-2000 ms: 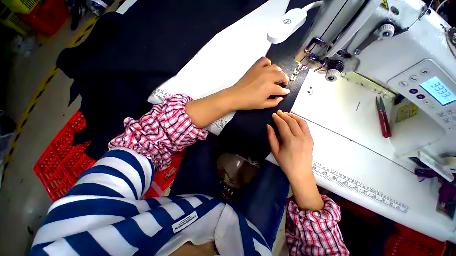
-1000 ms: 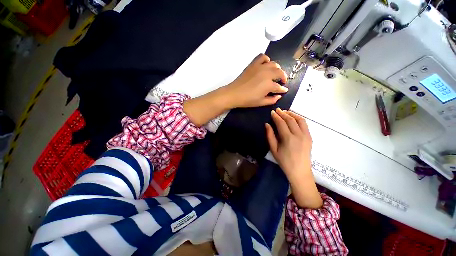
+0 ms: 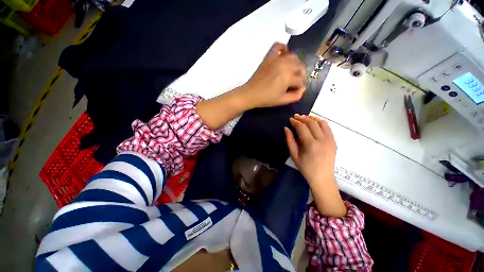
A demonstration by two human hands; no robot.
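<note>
A dark fabric panel lies on the white table and hangs over its front edge, with its far part at the presser foot. My left hand is on the panel just left of the presser foot, slightly blurred, fingers curled; whether it grips the cloth cannot be told. My right hand lies nearer the table edge, fingers on the panel's right edge, palm down. The white sewing machine stands at the upper right with a lit blue screen.
Red-handled snips lie right of the needle. A white lamp is behind my left hand. Bulk dark fabric drapes over the table's left. A printed ruler runs along the front edge. A red crate is below left.
My left hand has shifted slightly up and its fingers have curled more. My right hand has barely moved. The whole view has shifted a little.
</note>
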